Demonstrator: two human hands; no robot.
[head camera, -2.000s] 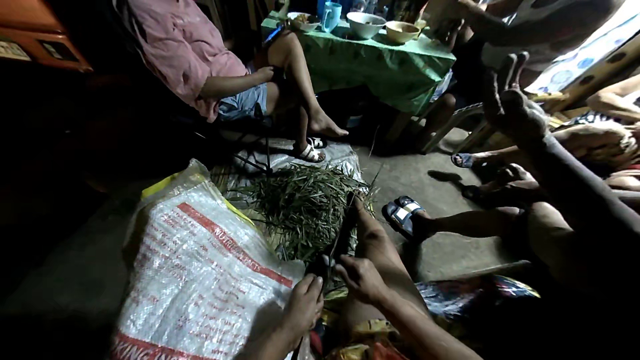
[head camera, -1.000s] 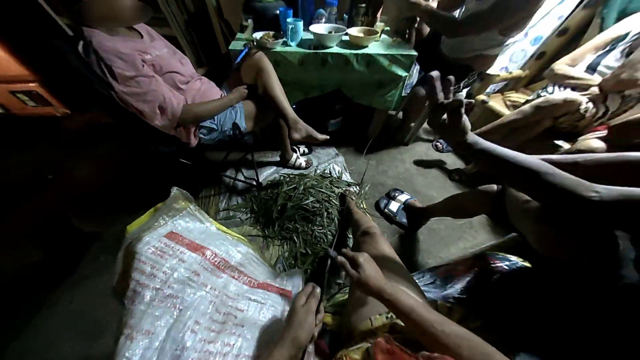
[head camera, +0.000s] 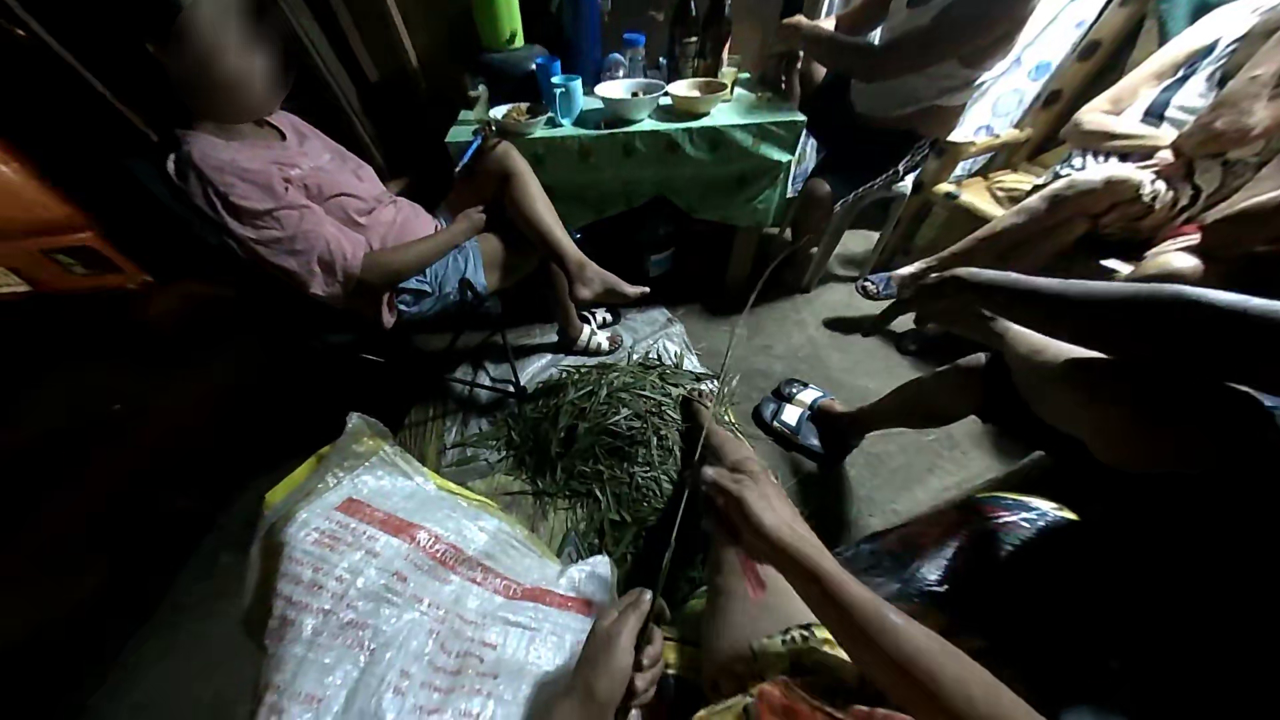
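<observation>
My left hand (head camera: 622, 650), low in the view, is closed around a long thin plant stalk (head camera: 678, 510) that slants up and away over the leaf pile. Farther along the stalk, my right hand (head camera: 748, 500) is beside it above my leg; its fingertips are partly hidden, and whether they pinch the stalk is unclear. A heap of narrow green leaves (head camera: 600, 435) lies on a sheet just beyond my hands. To the left of my left hand stands a white woven plastic sack (head camera: 420, 600) with a red band and printing.
A person in a pink shirt (head camera: 300, 190) sits at back left. Bowls, cups and bottles stand on a table with a green cloth (head camera: 650, 165). Other people sit along the right, one foot in a dark sandal (head camera: 792, 425) near the leaves. A shiny dark bag (head camera: 930, 550) is at right.
My right hand has moved forward, away from my left hand, which stays low. A neighbour's raised hand at the right has gone down. The long stalk now shows plainly.
</observation>
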